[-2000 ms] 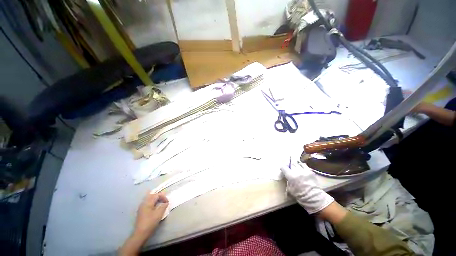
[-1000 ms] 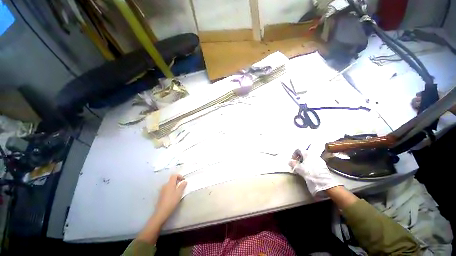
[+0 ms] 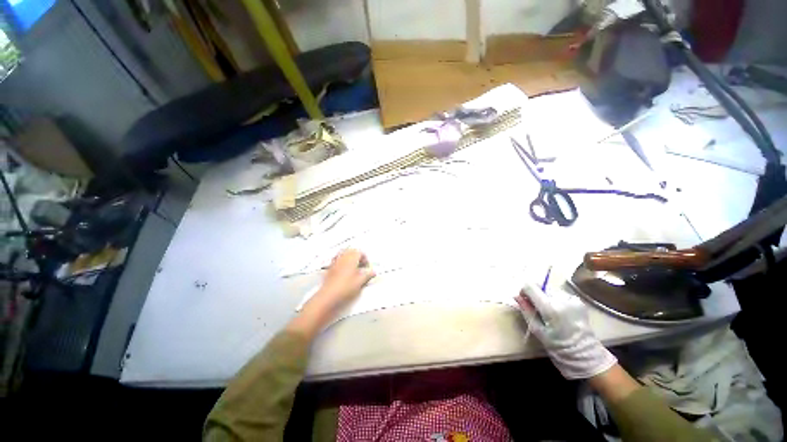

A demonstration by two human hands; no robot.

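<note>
A curved off-white fabric strip with a thin dark edge line lies along the near part of the white table. My bare left hand is at its left part, fingers bent and together on pale cloth; whether it grips a piece cannot be told. My right hand, in a white glove, is at the strip's right end. A thin dark-blue pointed thing sticks up from its fingers. Other pale strips lie mid-table, hard to see against the white top. The steam iron stands parked right of my right hand.
Black-handled shears lie open mid-right beside a dark cord. A thick stack of cut pieces with a lilac scrap lies at the far side. Crumpled scraps are left of it. The black hose rises at right.
My left hand has moved away from the strip's left end, farther in over the table and to the right. My right hand stays near the iron. The whole view has shifted.
</note>
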